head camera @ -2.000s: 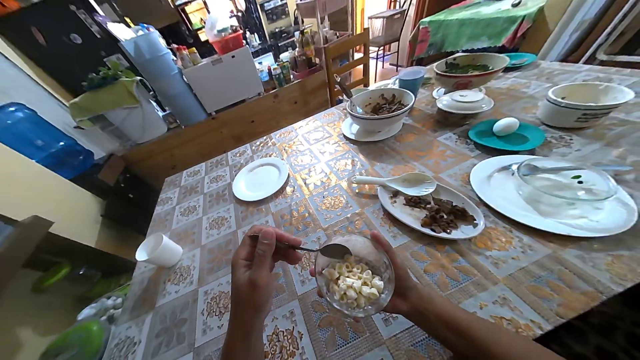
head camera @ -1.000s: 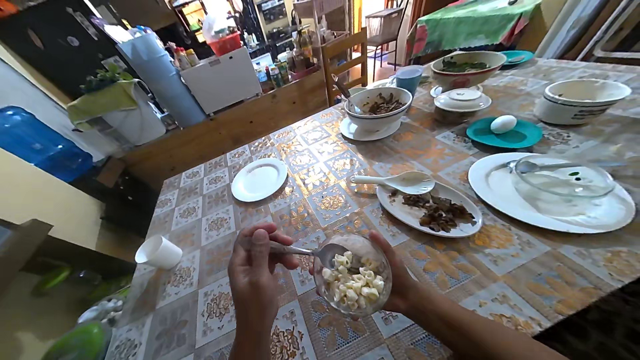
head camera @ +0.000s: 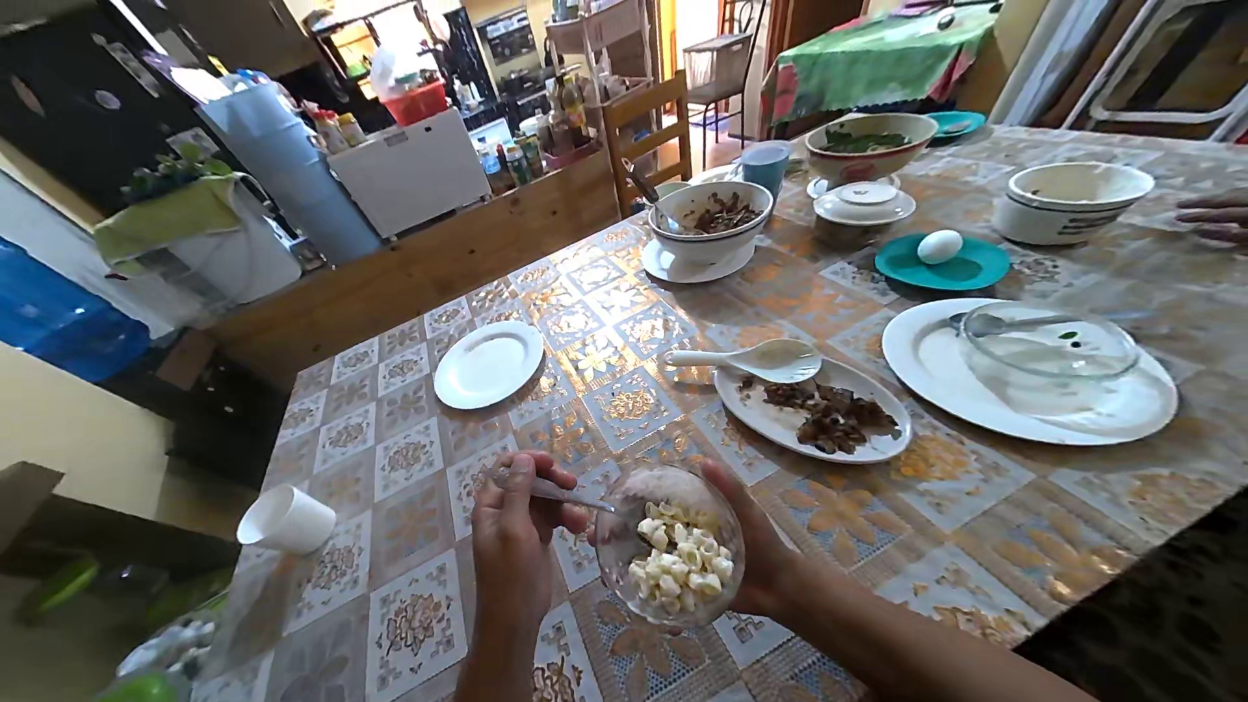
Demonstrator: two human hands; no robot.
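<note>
My right hand grips a clear glass bowl by its right side, above the table. Shell-shaped pasta in a pale dressing lies in the lower part of the bowl. My left hand pinches the handle of a metal spoon; the spoon's head is inside the bowl at its upper left, partly hidden. Beyond the bowl, an oval white plate holds dark chopped food, and a white serving spoon rests across its rim. A small white plate lies farther left.
A white cup lies tilted near the left table edge. To the right are a large white plate with a glass bowl, and a teal plate with an egg. Behind stand several food bowls. Another person's hand rests at the right edge.
The spoon in my left hand has shifted within the bowl, from over the pasta's upper side to the bowl's upper left. Another person's hand now shows at the right edge.
</note>
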